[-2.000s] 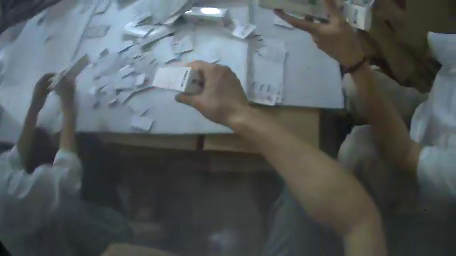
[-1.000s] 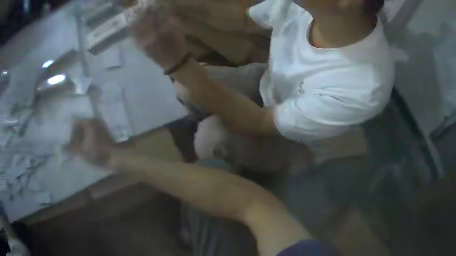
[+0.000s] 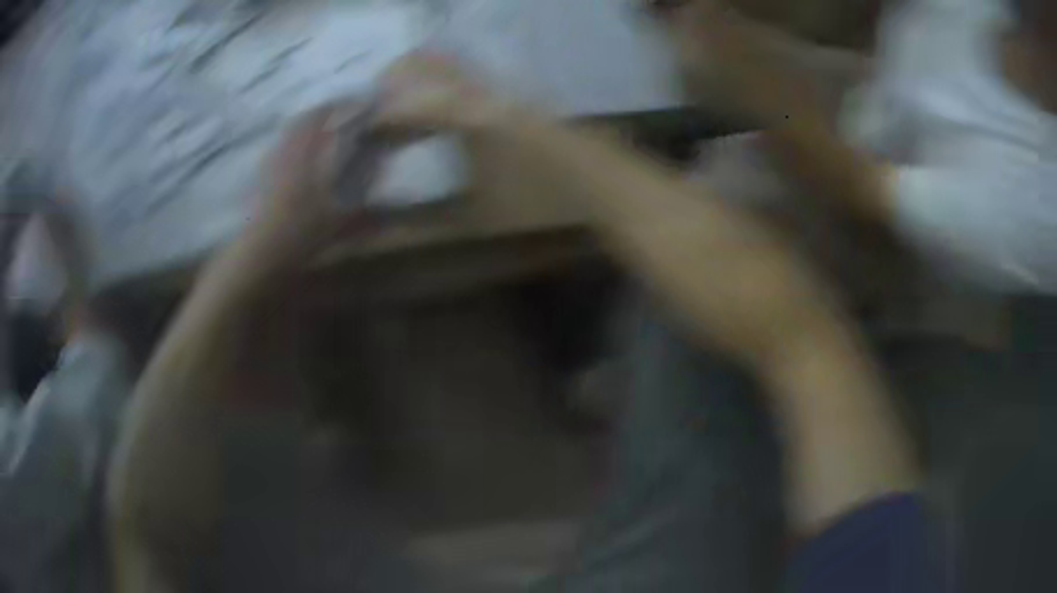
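The view is strongly blurred. A small white item (image 3: 420, 171), probably a retail box, is between my two hands above the table's front edge. Its print and exact outline cannot be made out. My left hand (image 3: 299, 174) is at its left, with the fingers against a greyish part of it. My right hand (image 3: 435, 95) reaches over it from the upper right, with the fingers bent around it. My fingertips are smeared by the blur.
The white-covered table (image 3: 556, 52) lies in front, with blurred pale pieces at its left. Its brown edge (image 3: 498, 249) runs below my hands. A person's forearm (image 3: 811, 127) and white sleeve are at the right. Part of another person (image 3: 75, 382) is at the far left.
The view swung right and has come back left. My left hand has come into view and joined my right hand at the white item. Earlier my right hand alone held a white box.
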